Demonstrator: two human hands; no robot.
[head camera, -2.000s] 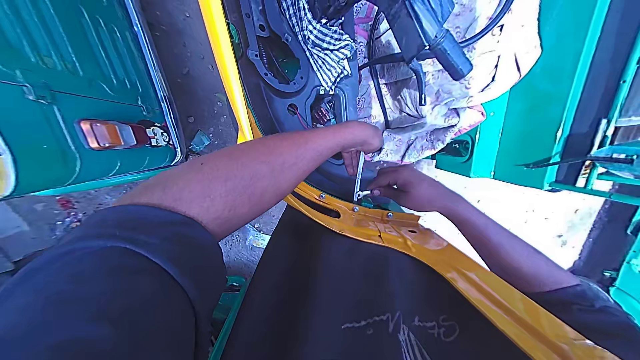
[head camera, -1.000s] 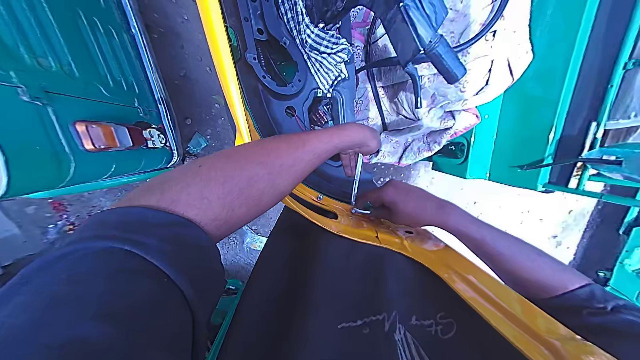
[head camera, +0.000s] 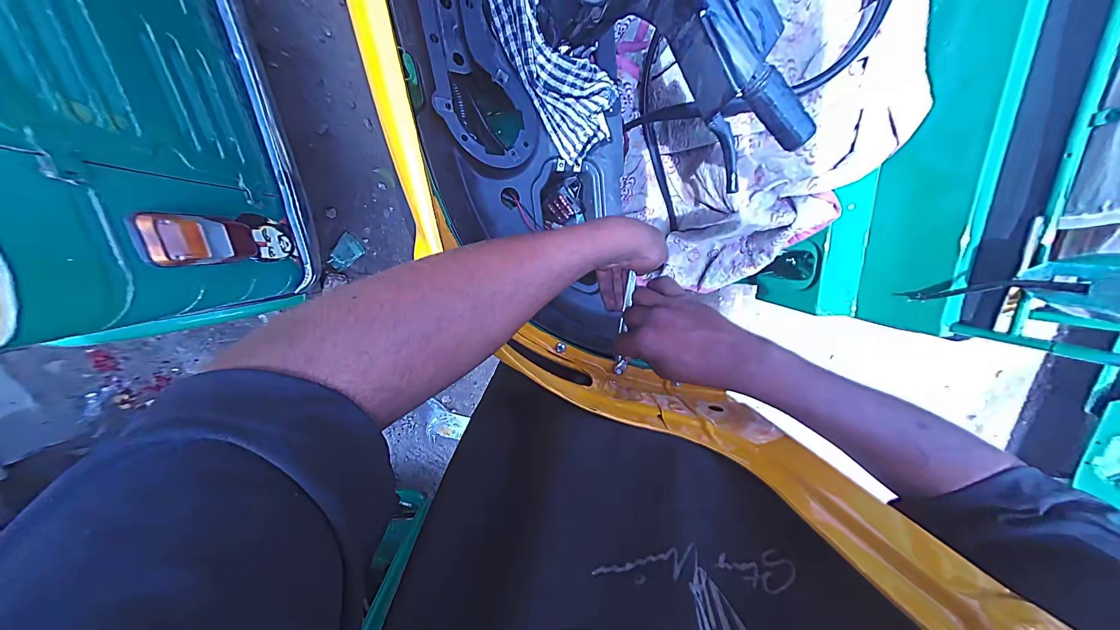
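My left hand (head camera: 634, 254) is bent down over the grey dashboard panel (head camera: 490, 210), its fingers closed around the upper part of a slim metal wrench (head camera: 626, 302). The wrench points down to the yellow metal frame (head camera: 647, 398), its lower end at a bolt (head camera: 619, 366). Close on the right, my right hand (head camera: 682, 337) has its fingertips at the lower part of the wrench, just above the frame; what exactly they grip is hidden. Another bolt (head camera: 560, 348) sits in the frame to the left.
Handlebar parts with a black grip (head camera: 779, 109) and a lever lie over a patterned cloth (head camera: 744, 210). A checked cloth (head camera: 564, 87) hangs on the panel. A green vehicle body with an orange lamp (head camera: 179, 239) stands at left. A black sheet (head camera: 560, 507) bearing writing spans the front.
The wrench's lower end lay flat across the frame at a bolt one second ago; now it looks more upright. My right hand has shifted slightly up, nearer my left hand.
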